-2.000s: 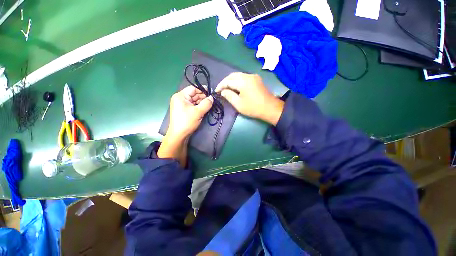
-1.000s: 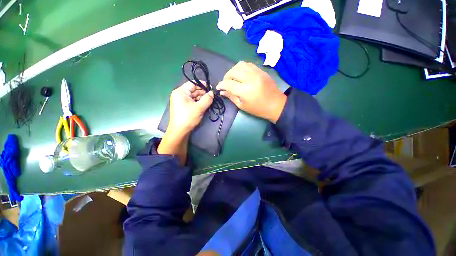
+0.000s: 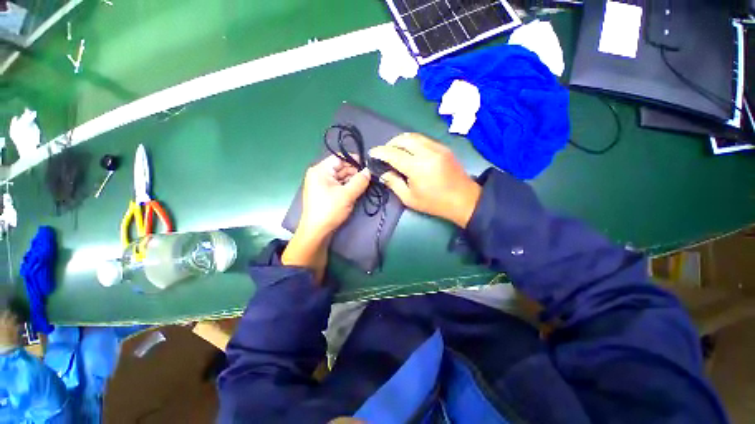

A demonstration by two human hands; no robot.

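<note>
A small solar panel (image 3: 352, 242) lies back side up on the green bench, near its front edge. Its thin black output cable (image 3: 344, 141) is gathered in a looped bundle above the panel. My left hand (image 3: 329, 197) pinches the middle of the bundle between thumb and fingers. My right hand (image 3: 426, 175) is on the bundle's other side, its thumb and fingers closed at the middle of the cable. Whether a tie is between the fingers is hidden. A cable end hangs down over the panel.
Blue cloth (image 3: 517, 108) with white tissue (image 3: 460, 106) lies ahead right, beside a face-up panel (image 3: 455, 25). Stacked panels (image 3: 687, 58) lie far right. At left are scissors (image 3: 143, 195), a lying bottle (image 3: 178, 258), black strands (image 3: 68, 175), a small tool (image 3: 108, 164) and another blue cloth (image 3: 37, 273).
The view has shifted, so the bench items sit slightly lower and further right. My right fingers have curled further around the bundle's middle. A person's light blue sleeve now shows at bottom left.
</note>
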